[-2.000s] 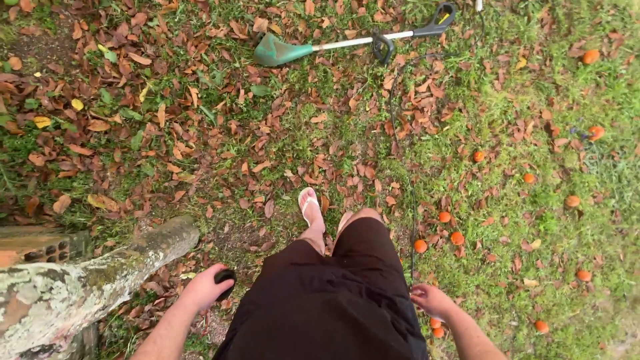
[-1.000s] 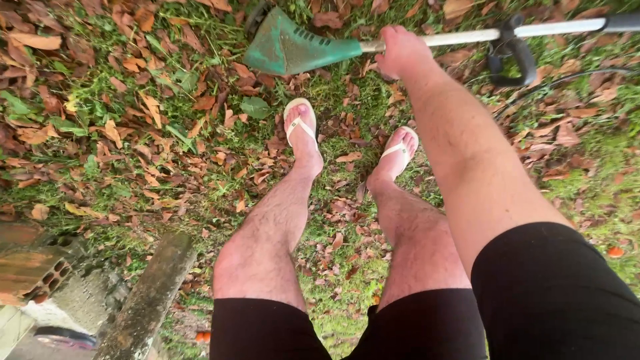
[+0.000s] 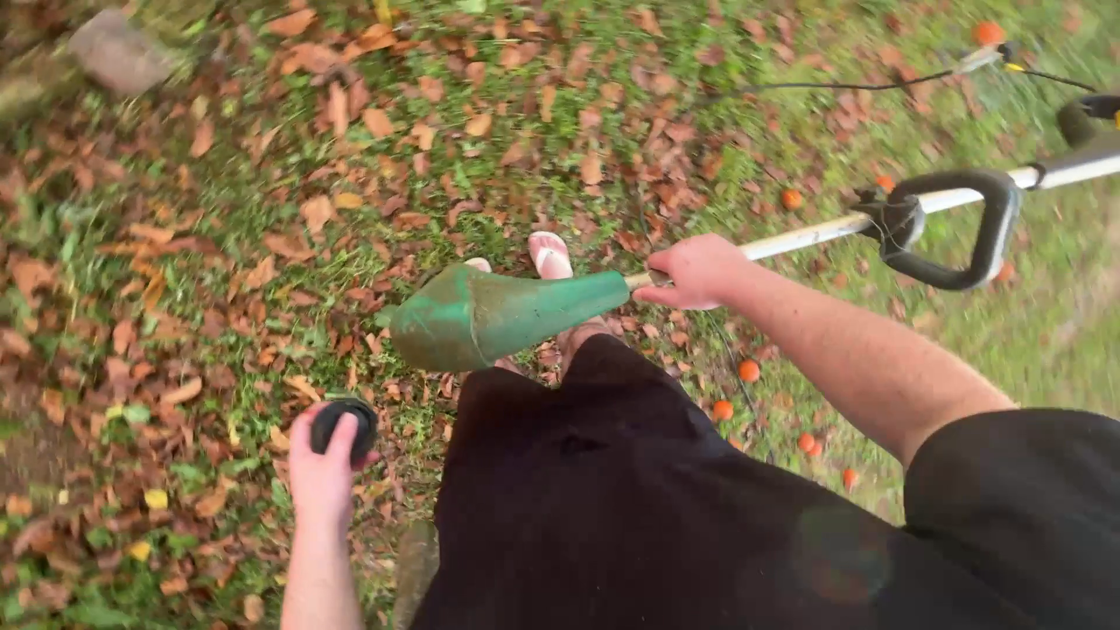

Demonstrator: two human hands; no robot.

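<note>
My right hand (image 3: 696, 273) is closed around the pale shaft of an electric string trimmer, just behind its green plastic motor housing (image 3: 516, 317). The trimmer is off the ground, lying across in front of my legs, its head at the left. Farther right on the shaft are a black loop handle (image 3: 1002, 229) and the rear grip, cut off by the frame edge. At the lower left my left hand (image 3: 325, 455) holds a round black spool-like part (image 3: 344, 429) between thumb and fingers, apart from the trimmer.
Grass strewn with dry leaves surrounds my feet in white flip-flops (image 3: 551, 255). Several orange fruits (image 3: 748, 370) lie at the right. A dark cord (image 3: 840, 86) runs over the grass at the upper right. A flat stone or block (image 3: 121, 54) sits at the upper left.
Two seconds ago the trimmer lay on the ground and my right hand was away from it. A second ago that hand was at its shaft; now the trimmer is lifted. My left hand is back in view.
</note>
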